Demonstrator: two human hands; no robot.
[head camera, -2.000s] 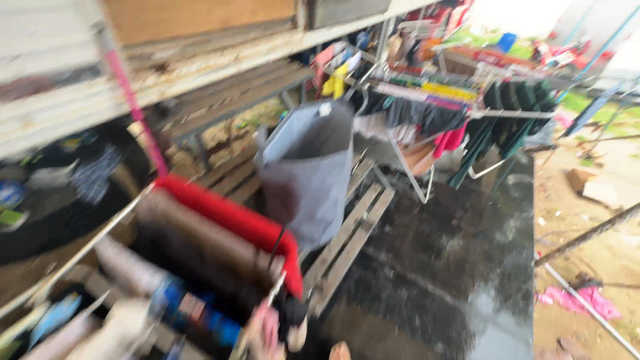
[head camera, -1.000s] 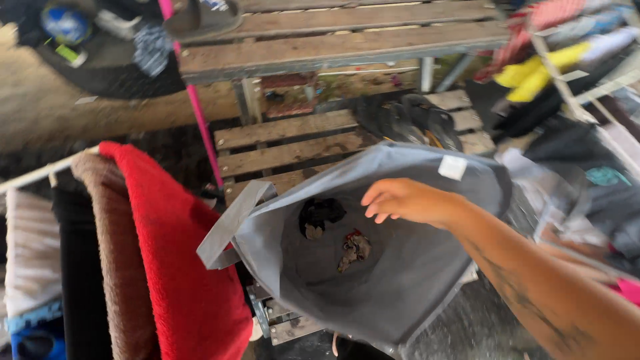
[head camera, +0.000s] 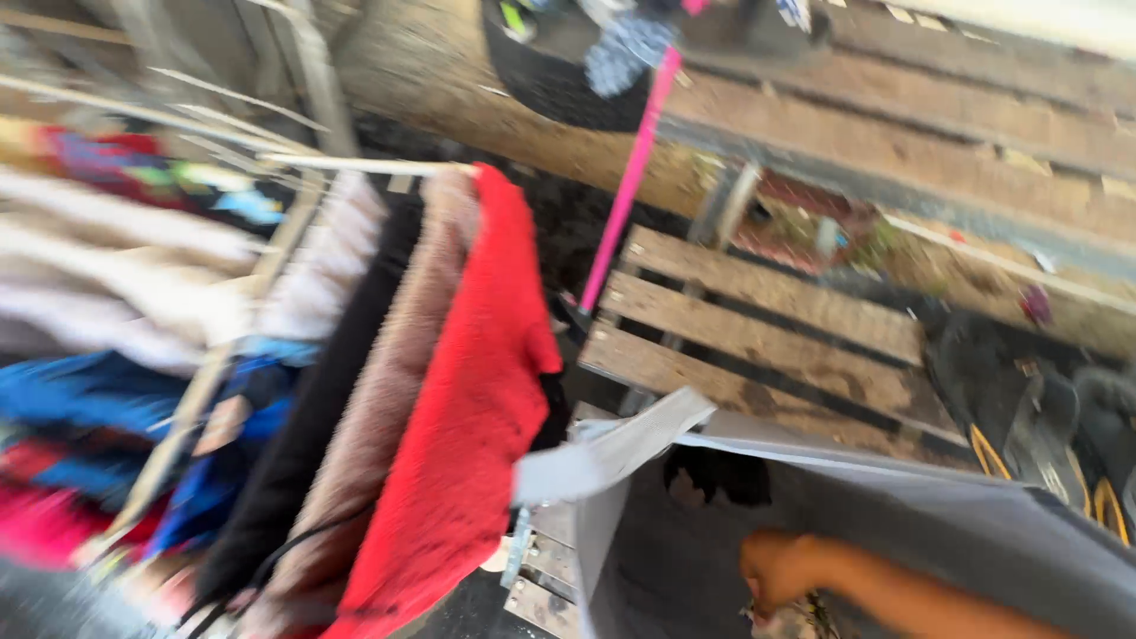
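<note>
My right hand (head camera: 777, 572) reaches from the lower right into a grey fabric laundry basket (head camera: 896, 497). Its fingers are curled down at a small patterned cloth (head camera: 812, 617) near the bottom edge of the view; blur and the frame edge hide whether they grip it. A dark cloth (head camera: 719, 475) lies deeper in the basket, beyond the hand. The basket's light grey strap handle (head camera: 612, 453) stands up beside a red towel (head camera: 461, 408) that hangs on a drying rack. My left hand is not in view.
Left of the basket, the drying rack (head camera: 368, 164) carries brown, black, white and blue laundry. A pink pole (head camera: 630, 182) leans by a low slatted wooden step (head camera: 763, 328). Dark sandals (head camera: 1034, 426) sit on it at right. A wooden bench (head camera: 887, 115) stands behind.
My right hand has gone from above the basket's opening down inside it, to the patterned cloth. The view has swung left, showing more of the rack.
</note>
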